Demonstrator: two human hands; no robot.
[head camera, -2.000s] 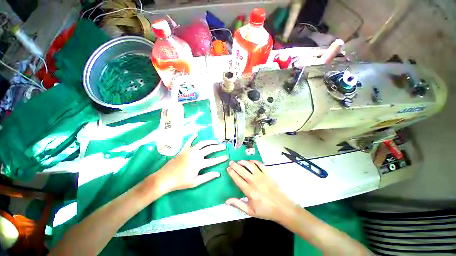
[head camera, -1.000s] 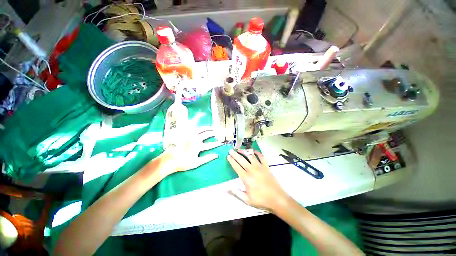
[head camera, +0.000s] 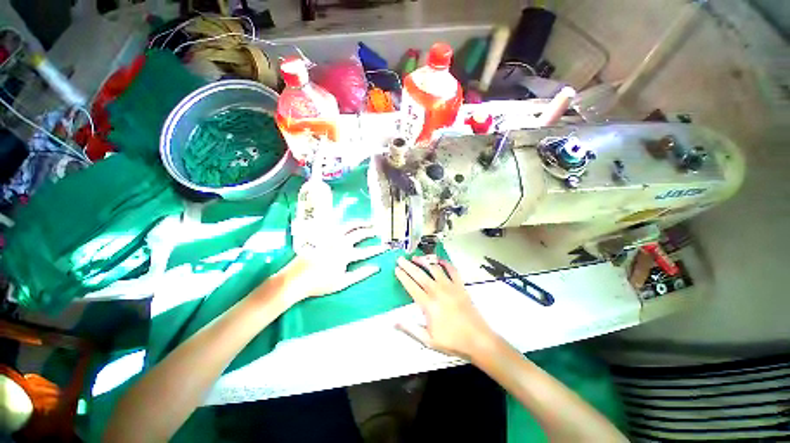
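A bright green fabric panel (head camera: 346, 307) lies flat on the white machine table, with its right part at the needle area of the cream sewing machine (head camera: 485, 186). My left hand (head camera: 325, 266) lies flat on the panel, left of the needle area, fingers spread. It is partly washed out by glare. My right hand (head camera: 442, 310) rests at the panel's right edge, just in front of the presser foot, its fingertips on the cloth and thumb apart. Neither hand grips the cloth. The needle and presser foot are mostly hidden by the machine head.
Dark thread snips (head camera: 518, 281) lie under the machine arm. A metal bowl (head camera: 173, 130) of green scraps stands at back left, beside a green bundle (head camera: 87, 225). Two red-capped bottles (head camera: 307, 121) (head camera: 430, 99) stand behind the head. A parts tray (head camera: 663, 281) is at right.
Since the oldest frame, the panel's front edge has moved back from the table's front edge, and my left hand's fingers have moved slightly. The whole view has shifted a little. Since the last frame, the hands look nearly unchanged.
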